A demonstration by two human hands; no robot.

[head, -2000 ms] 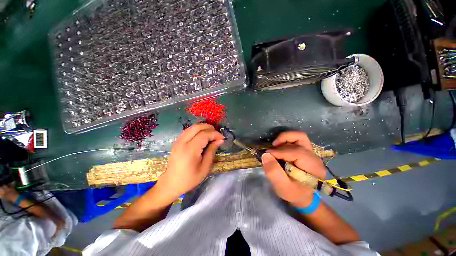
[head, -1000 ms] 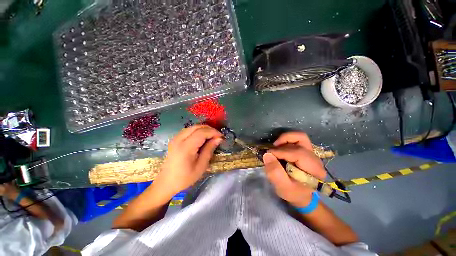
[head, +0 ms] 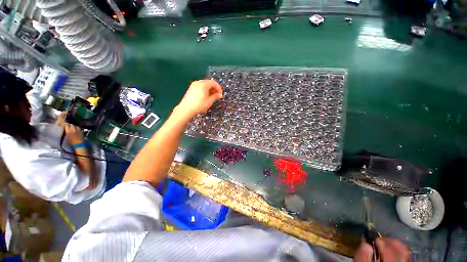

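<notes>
The clear blister tray (head: 266,112) full of shiny round units lies on the green bench. My left hand (head: 203,95) is over the tray's upper left part, fingertips bent together; whether they hold a unit cannot be seen. My right hand (head: 384,250) is at the bottom edge, partly cut off, closed around the soldering iron (head: 370,225), whose tip points up the bench. A heap of bright red parts (head: 290,172) and a dark red heap (head: 229,154) lie below the tray. A small round grey disc (head: 294,203) lies below the bright red heap.
A worn wooden strip (head: 240,202) runs along the bench edge. The white cup of silvery bits (head: 434,221) and black case (head: 386,174) are at right. A blue bin (head: 192,207) is below the edge. Another person (head: 51,158) works at left, under a white ribbed hose (head: 84,38).
The view has swung up and left. My left hand has left the soldering spot and reached over the tray. My right hand, with the iron, has moved away to the right.
</notes>
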